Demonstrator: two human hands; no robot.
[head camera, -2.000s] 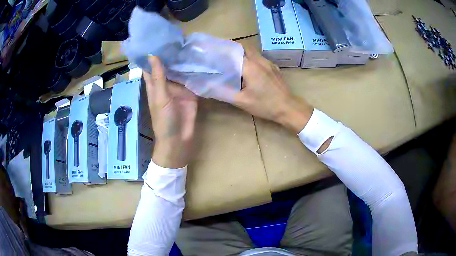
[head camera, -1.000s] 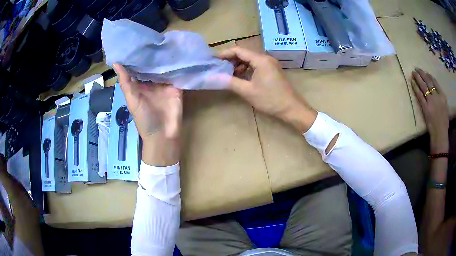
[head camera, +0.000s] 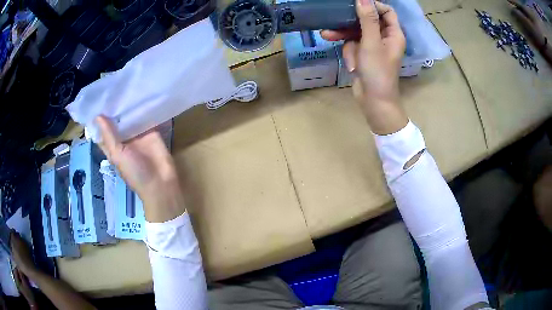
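My left hand (head camera: 142, 160) holds a whitish translucent sleeve (head camera: 160, 79) by its lower left end; the sleeve looks flat and its other end reaches toward the fan. My right hand (head camera: 378, 57) grips a dark grey mini fan (head camera: 248, 25) by its handle, with the round grilled head pointing left, near the sleeve's upper right end. The fan is outside the sleeve. A coiled white cable (head camera: 236, 95) lies on the brown paper below the fan head.
Pale blue fan boxes (head camera: 86, 191) stand at the left, partly behind my left hand. More boxes (head camera: 312, 63) and another sleeve (head camera: 420, 36) lie at the top. Dark round parts (head camera: 136, 27) crowd the upper left. Small dark pieces (head camera: 508, 39) and other people's hands are at the sides.
My right hand has let go of the sleeve and now holds a fan above the boxes. My left hand has moved left with the sleeve, now spread out. The coiled cable has come into view.
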